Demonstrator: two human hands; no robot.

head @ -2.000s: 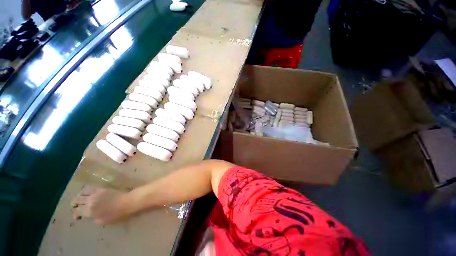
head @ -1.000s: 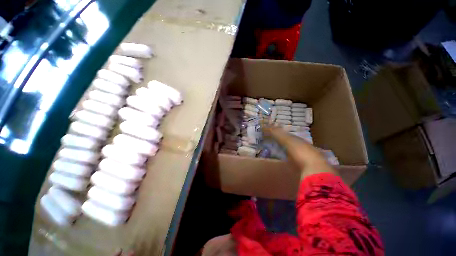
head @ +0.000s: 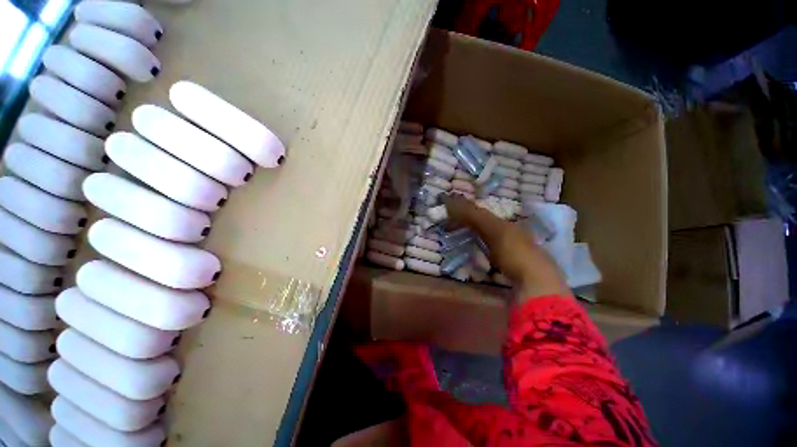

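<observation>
My right hand (head: 485, 229) reaches down into the open cardboard carton (head: 581, 113) on the right. Its fingers are among stacked white covers (head: 523, 150) and some greyish, shiny pieces (head: 469, 154); whether they grip anything cannot be told. My left hand is not in view. On the cardboard-covered bench, glossy white covers (head: 153, 253) lie side by side in two slanting rows, each with a small dark spot at its right end. The left row is cut off by the picture edge.
Clear film (head: 404, 188) lies at the carton's left inside, whitish sheets (head: 559, 231) at its right. Clear tape (head: 293, 301) crosses the bench edge (head: 328, 306). A red object (head: 502, 19) is beyond the carton. Another carton (head: 758, 271) stands on the floor at the right.
My right hand has left the bench and gone into the carton. The view has moved closer to the rows and carton. Fingers at the bottom edge one second ago are out of view.
</observation>
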